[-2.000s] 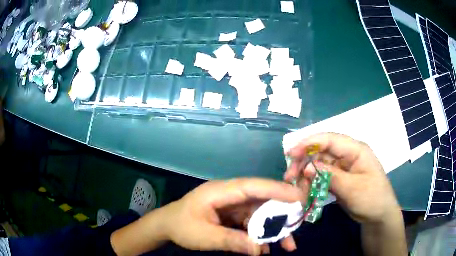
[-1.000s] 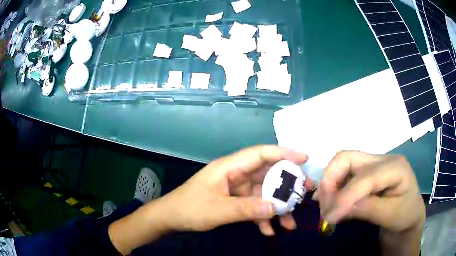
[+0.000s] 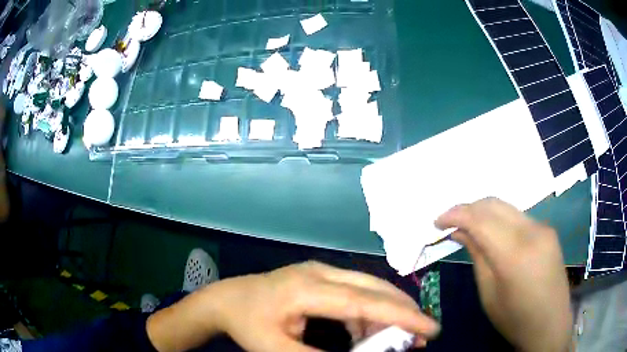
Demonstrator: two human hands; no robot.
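Note:
My left hand (image 3: 309, 306) is at the bottom centre, its fingers around the white round housing (image 3: 386, 339), which is tilted and partly cut off by the lower edge. The green circuit board (image 3: 430, 295) hangs by thin wires to the right of the housing. My right hand (image 3: 512, 254) is over the front part of the white backing sheet (image 3: 454, 165), thumb and fingertips together around the end of the thin wires. A dark sliver shows at those fingertips; whether it is the battery cannot be told. The black pad in the housing is hidden.
A clear blister tray (image 3: 185, 117) bears loose white squares (image 3: 309, 96). Black pad strips (image 3: 536, 89) lie at right. A row of white housings (image 3: 103, 93) and a pile of unfinished units (image 3: 51, 96) are at far left. A light shoe (image 3: 200, 269) shows below the bench.
The housing has moved down and tilted, hiding its black pad. The circuit board now hangs between my hands. My right hand has moved up from the yellow-ended piece's earlier position, over the bench edge.

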